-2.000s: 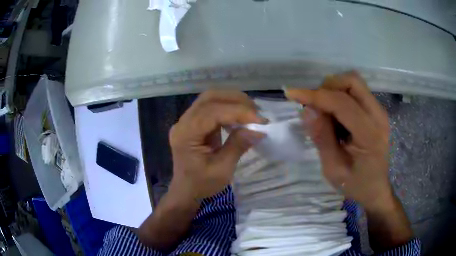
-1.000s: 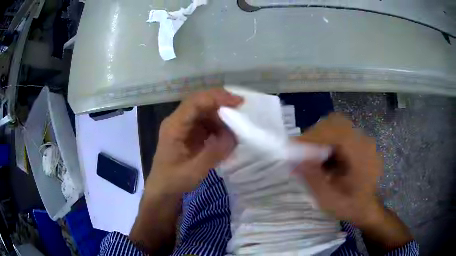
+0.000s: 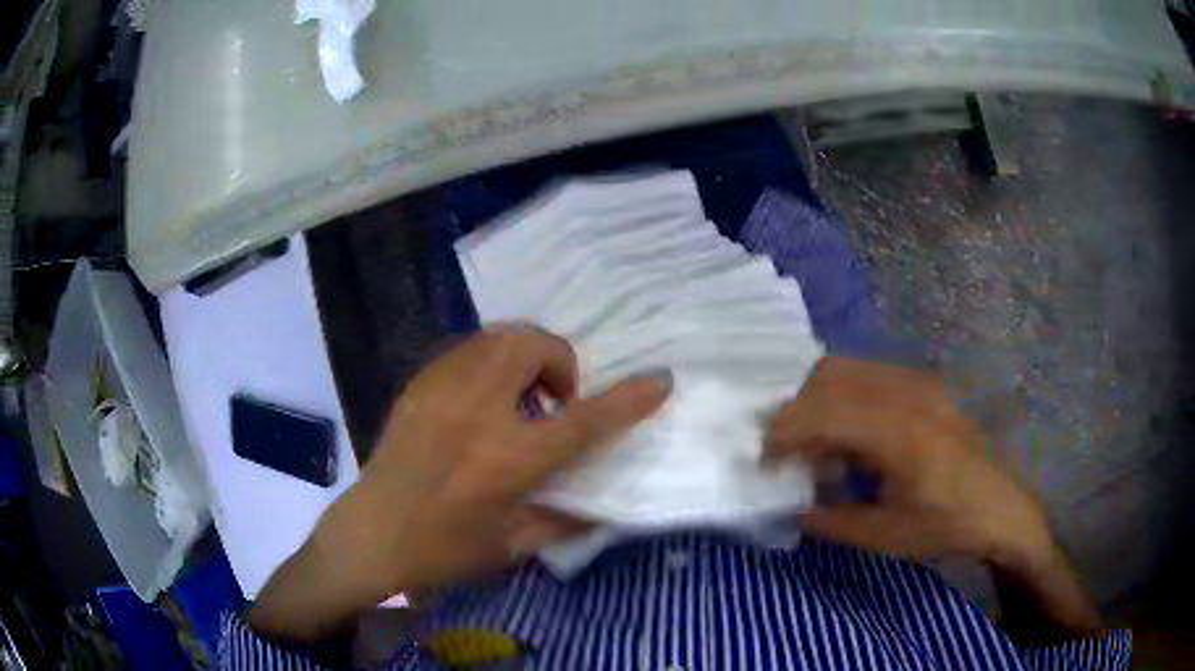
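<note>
A stack of white cuff pieces [image 3: 642, 282] lies in overlapping layers on the lap, fanned out toward the table edge. My left hand [image 3: 485, 446] is on the near left side of the stack, its thumb across the top white piece and its fingers at the left edge. My right hand [image 3: 904, 459] is at the near right edge, fingertips bent around the white cloth. Both hands are slightly blurred. The undersides of the pieces and any tool in my right hand are hidden.
The pale machine table [image 3: 524, 66] curves across the top, with a white offcut strip [image 3: 341, 53] on it. A black phone [image 3: 282, 439] lies on the white side board [image 3: 262, 341]. A pale bin [image 3: 118, 420] holds white bundles at left. Speckled floor [image 3: 996, 262] is at right.
The single cuff piece held up between my hands is no longer held up. Both hands have moved down to the near end of the stack, and the view has shifted toward the lap.
</note>
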